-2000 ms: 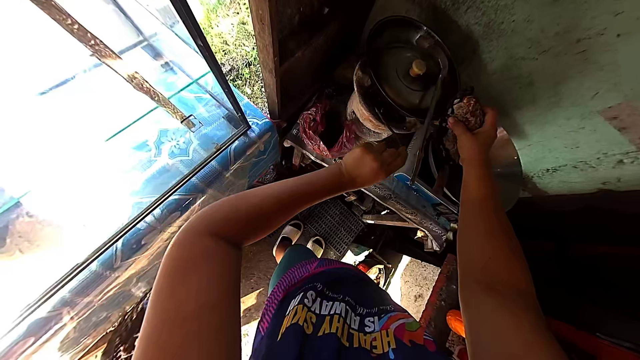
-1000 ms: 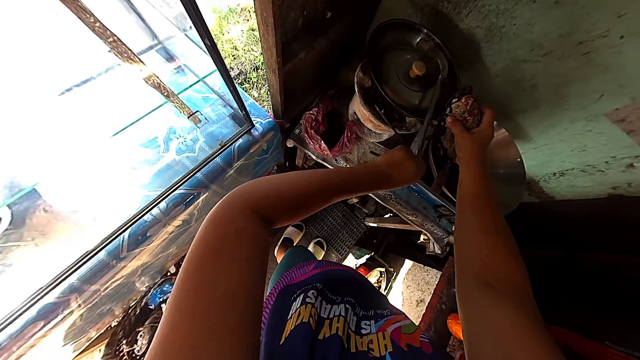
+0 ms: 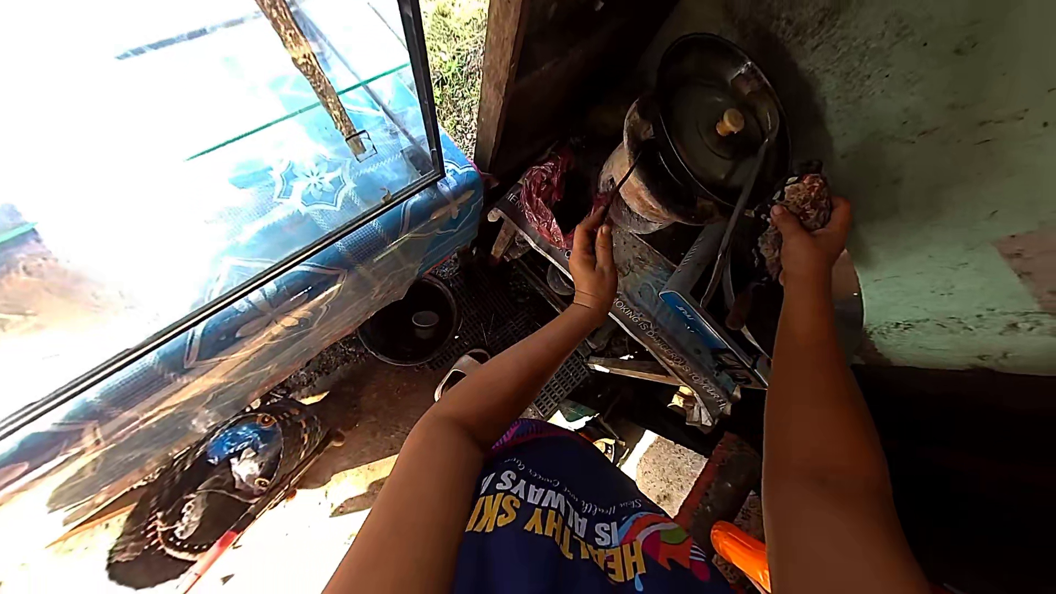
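My left hand (image 3: 596,262) grips a thin dark stick-like tool (image 3: 627,183), whose tip points up toward the clay stove (image 3: 631,186). On the stove sits a dark round pan with a lid (image 3: 701,124), which has a light wooden knob (image 3: 730,122). At the right, my right hand (image 3: 808,235) is closed on a crumpled, mottled bundle (image 3: 807,200), perhaps cloth or plastic, beside the pan's rim. A long metal utensil (image 3: 742,210) slants down from the lid between my hands; its lower end lies among dark items.
A glass display case (image 3: 330,239) over a blue patterned cloth (image 3: 458,202) fills the left. Below the stove are a printed shelf cover (image 3: 660,330) and a blue box (image 3: 693,318). A dark basin (image 3: 412,322) and a woven bag (image 3: 239,470) rest on the floor. A green wall (image 3: 949,165) bounds the right.
My left hand has moved left, from near the metal utensil to the front of the stove, and the thin tool now shows in it. My right hand keeps hold of the bundle. The view has shifted slightly.
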